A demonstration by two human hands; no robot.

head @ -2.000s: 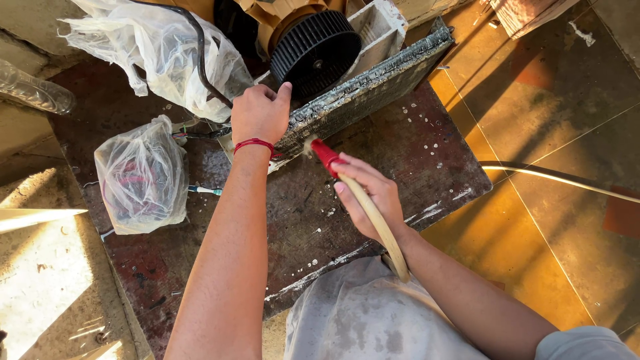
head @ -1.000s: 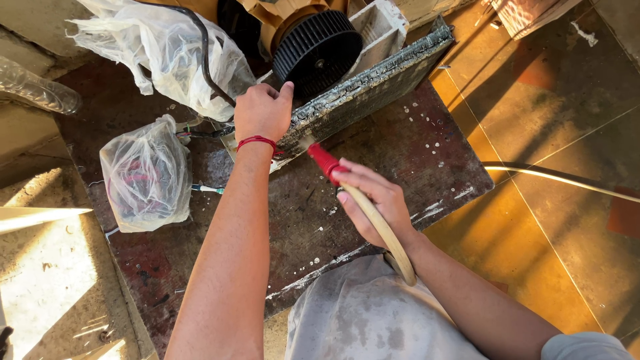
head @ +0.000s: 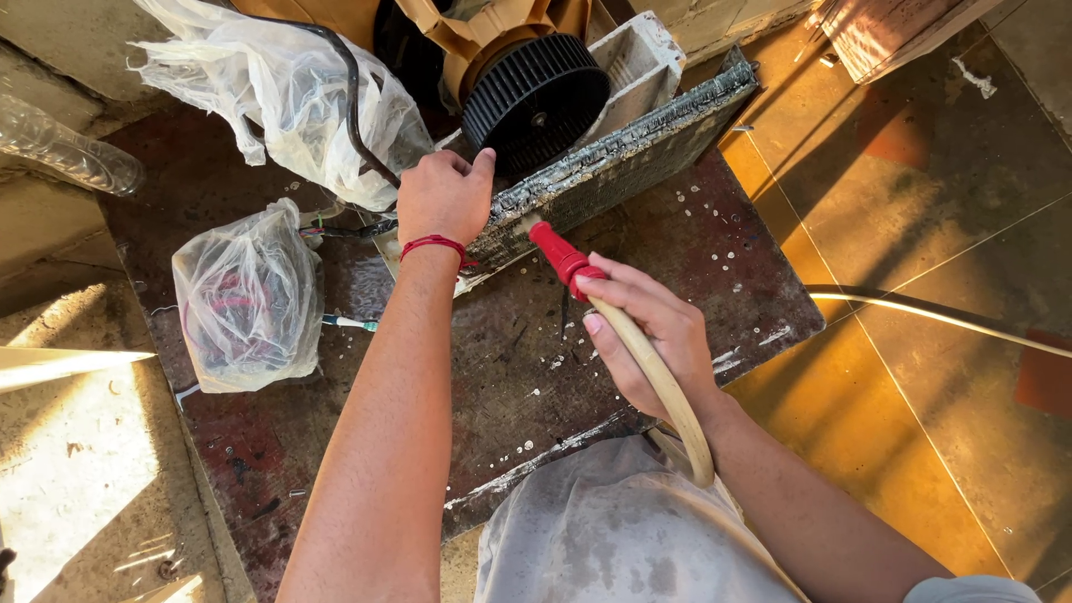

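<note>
My right hand [head: 649,331] grips a cream rubber hose [head: 649,360] just behind its red plastic spray nozzle [head: 563,258]. Water leaves the nozzle tip against the near face of a finned heat-exchanger coil [head: 620,180], which stands on edge. My left hand [head: 445,194], with a red cord at the wrist, holds the coil's left end from above; its fingertips are partly hidden behind the edge. Directly behind the coil sits a black blower wheel [head: 536,105] in a tan housing [head: 481,33]. A white frame [head: 641,71] stands beside the wheel.
On the stained board [head: 536,402] lie a plastic-wrapped object [head: 247,301] and a toothbrush [head: 350,322]. More plastic sheeting [head: 285,109] with a black cable [head: 352,100] is at upper left, near a clear bottle [head: 67,146]. The hose runs over the tiled floor [head: 921,251] at right.
</note>
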